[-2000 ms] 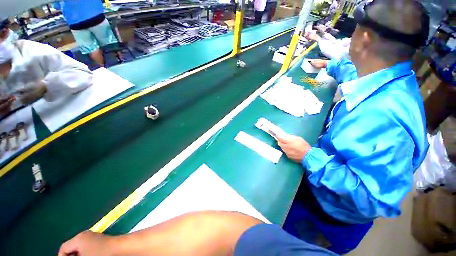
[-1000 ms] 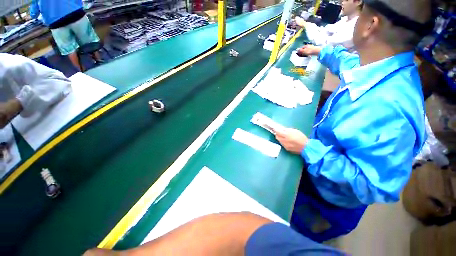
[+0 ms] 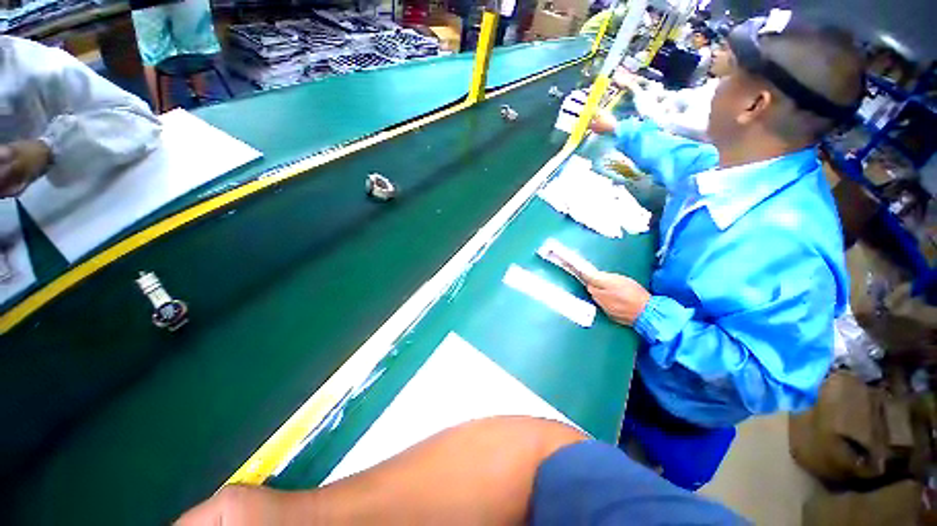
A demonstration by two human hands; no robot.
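Note:
My right forearm crosses the bottom of the picture from the right. My right hand point(image 3: 234, 505) is at the bottom edge by the belt's yellow edge, partly cut off, so its fingers and any hold are hidden. My left hand is not in view. A smartwatch with a pale strap point(image 3: 162, 302) lies on the dark green conveyor belt point(image 3: 277, 298) at the left. A second watch point(image 3: 380, 186) lies farther up the belt, and small items lie beyond it. A white work mat point(image 3: 449, 406) lies on the bench beyond my forearm.
A person in blue point(image 3: 750, 267) sits at the right, holding a white strip point(image 3: 565, 257). Another strip point(image 3: 550, 295) and a white packet pile point(image 3: 596, 197) lie on the bench. Yellow posts point(image 3: 482, 59) stand along the belt. A person in white point(image 3: 77, 113) works opposite.
The view has shifted somewhat. The watches have moved right and up in the picture along the belt. The neighbour's far hand has moved toward white boxes near the post. More of my right hand is cut off.

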